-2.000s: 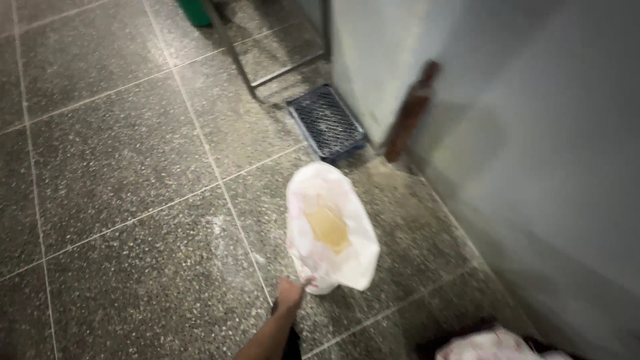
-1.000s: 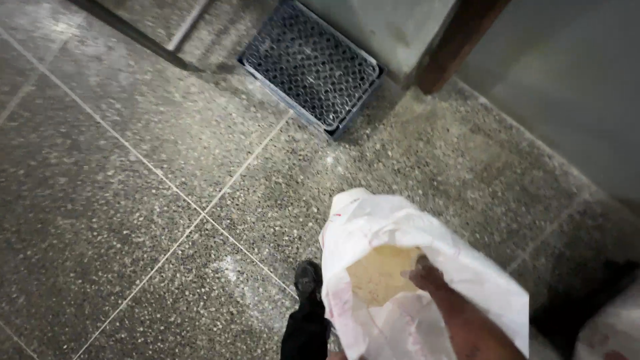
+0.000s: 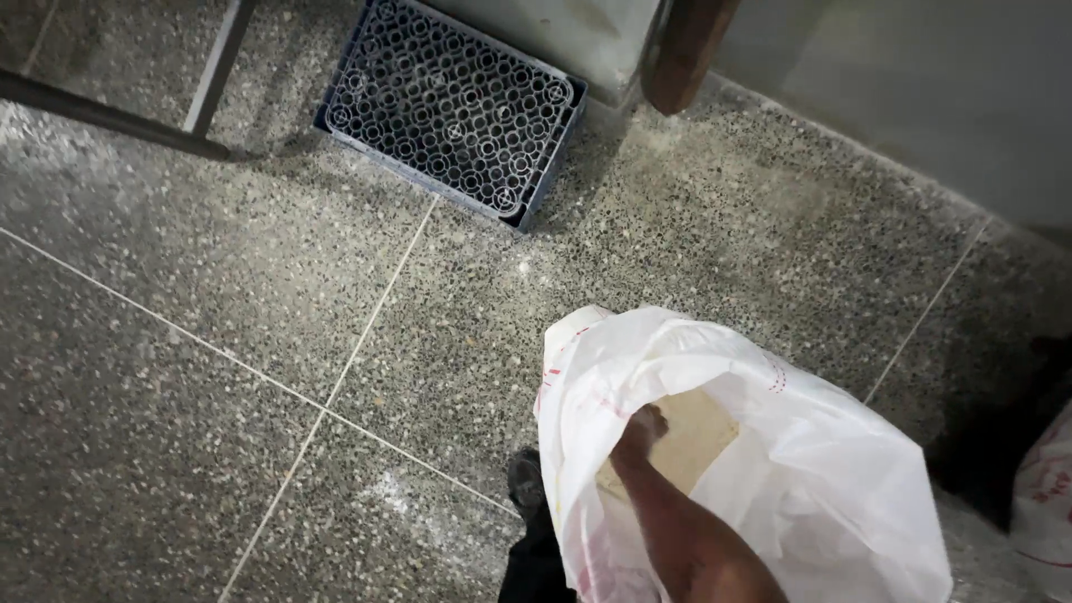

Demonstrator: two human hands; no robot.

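Observation:
A white woven sack (image 3: 829, 452) with red print stands on the floor at the lower right, its mouth wide. Inside lies a pale tan powder (image 3: 691, 435), most likely flour or meal. My right hand (image 3: 645, 429) reaches down into the sack and is at the powder's surface; its fingers are partly hidden, so whether they hold any powder cannot be told. My left hand is out of view.
A blue plastic crate (image 3: 452, 109) with a lattice surface rests by the wall. A metal frame leg (image 3: 117, 113) is at upper left, a brown post (image 3: 687, 50) at upper right. My shoe (image 3: 528, 481) is left of the sack; another printed sack (image 3: 1047, 502) stands at the right edge.
My right hand has gone into the sack; two seconds ago one hand was at the sack's rim. The view has moved in closer over the sack and crate.

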